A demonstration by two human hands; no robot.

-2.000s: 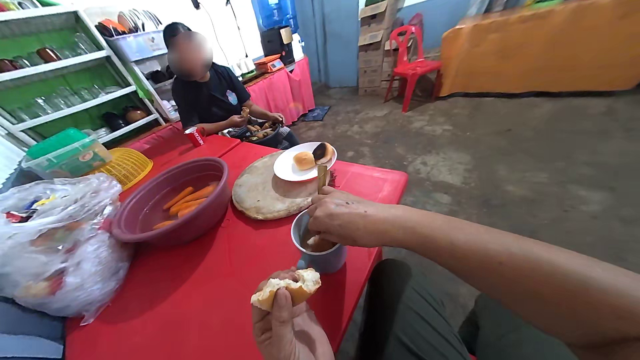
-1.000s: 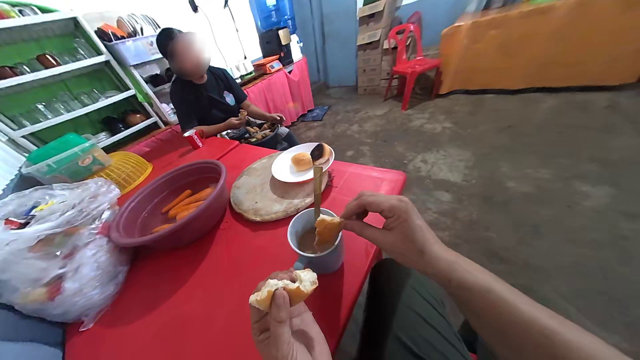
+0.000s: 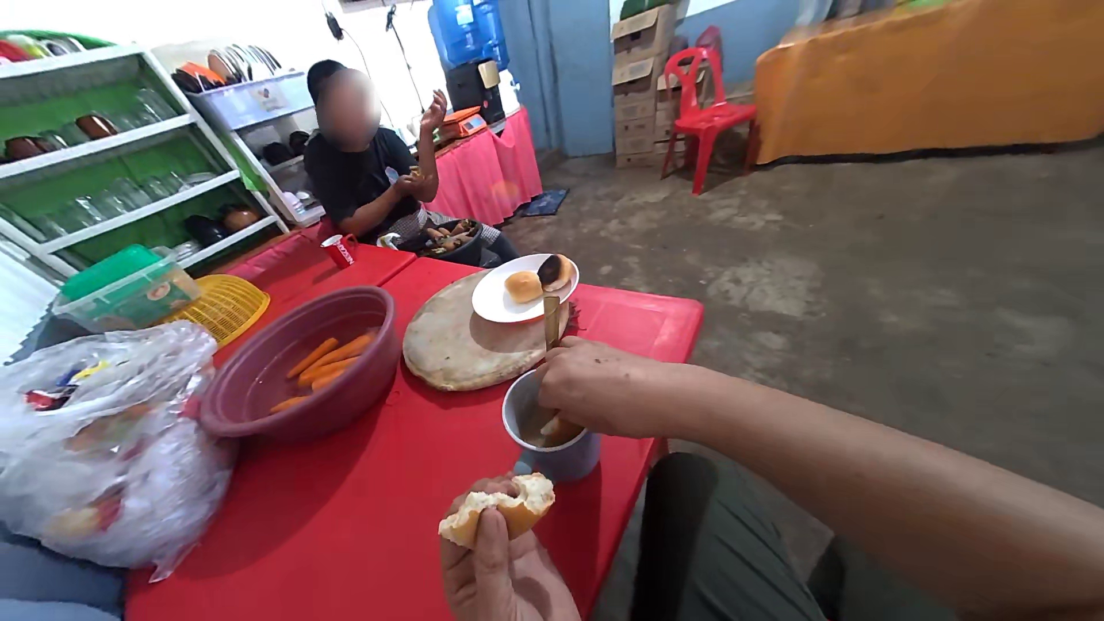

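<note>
Low in the middle of the view, my left hand [image 3: 504, 561] pinches a torn bread roll [image 3: 500, 511] between thumb and fingers. My right hand [image 3: 604, 385] is over the rim of a grey mug [image 3: 565, 457] that holds a brown liquid. Its fingers reach down inside the mug, where a piece of bread [image 3: 559, 428] shows at the fingertips, partly hidden. A flat handle [image 3: 552, 321] stands up from behind my right hand. Beyond the mug, a white plate [image 3: 496, 302] with a bun [image 3: 523, 286] and a dark-topped bun [image 3: 555, 271] rests on a round board [image 3: 457, 349].
On the red table [image 3: 345, 500] are a purple basin [image 3: 233, 392] with carrots [image 3: 332, 362] in water, a filled plastic bag [image 3: 112, 448], a yellow basket [image 3: 226, 306] and a red cup [image 3: 339, 250]. A person [image 3: 362, 172] sits beyond. A red chair [image 3: 709, 116] stands farther back.
One second ago my right hand held a bread piece above the mug's rim; now its fingers are down in the mug. My left hand keeps the torn roll. The seated person has raised one hand.
</note>
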